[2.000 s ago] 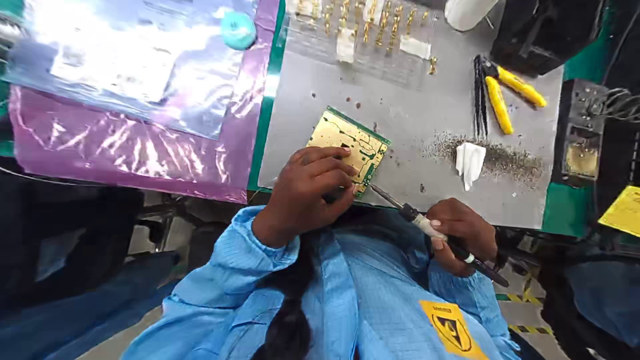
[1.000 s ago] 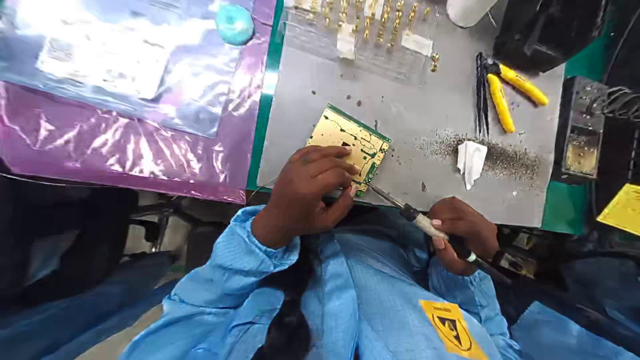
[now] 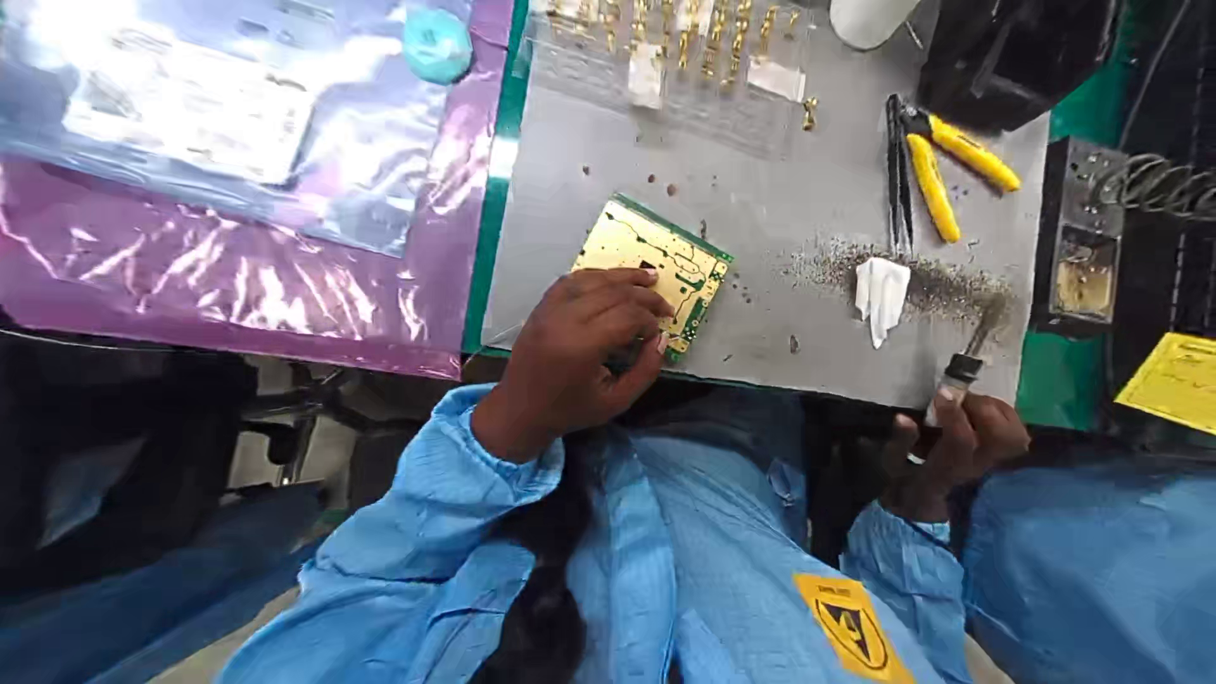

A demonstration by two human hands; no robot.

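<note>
A gold-coloured printed circuit board (image 3: 632, 245) with green edges lies on the grey mat near the front edge. My left hand (image 3: 594, 347) rests over its lower part, fingertips on the surface; whether it grips the board is hard to tell. My right hand (image 3: 955, 442) holds a soldering iron (image 3: 961, 369) by its handle at the mat's right front edge. The iron's metal end points up toward the dark specks (image 3: 959, 290) scattered on the mat. Left of the iron lies a crumpled white wipe (image 3: 882, 296).
Yellow-handled cutters (image 3: 936, 185) and black tweezers (image 3: 896, 176) lie behind the wipe. A soldering iron stand (image 3: 1083, 237) is at the right. Gold connectors (image 3: 741, 38) lie on clear plastic at the back. Pink plastic sheeting (image 3: 237, 294) with a teal roll (image 3: 437, 46) covers the left.
My right hand has moved right with the soldering iron, away from the board and over to the scattered specks. My left hand has stayed at the board.
</note>
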